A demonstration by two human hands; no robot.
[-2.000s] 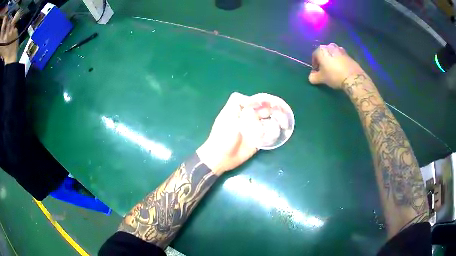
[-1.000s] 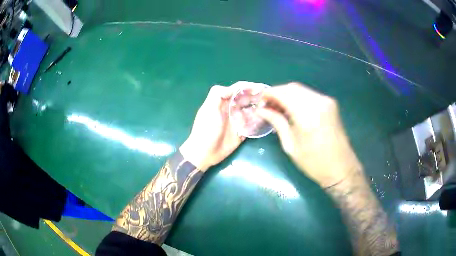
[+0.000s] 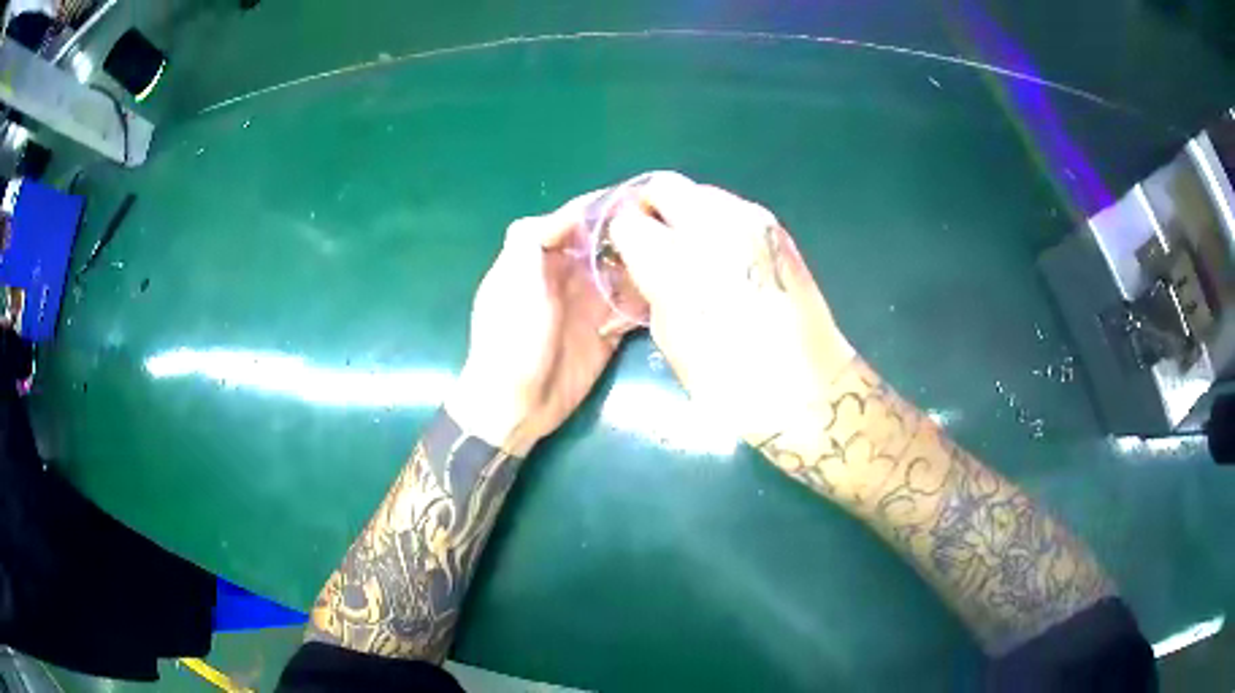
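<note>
A round, clear plastic cup (image 3: 597,252) is held between my hands over the green bench, its pale rim facing right and up. My left hand (image 3: 531,311) wraps around its left side. My right hand (image 3: 718,298) covers its right side, with the fingertips inside or at the rim. What the right fingers hold in the cup is hidden. A small clear piece (image 3: 656,360) lies on the bench just below the hands.
The screw feeder (image 3: 1151,305) stands at the right, with tiny screws (image 3: 1023,406) scattered beside it. A blue box (image 3: 45,257) and a dark slim tool (image 3: 109,230) lie at the left. A black cylinder (image 3: 134,62) is at the top left. A person's dark sleeve (image 3: 95,542) is at lower left.
My right hand has come from the far right of the bench to the cup and closed in over it. The view has shifted right, bringing the feeder further in.
</note>
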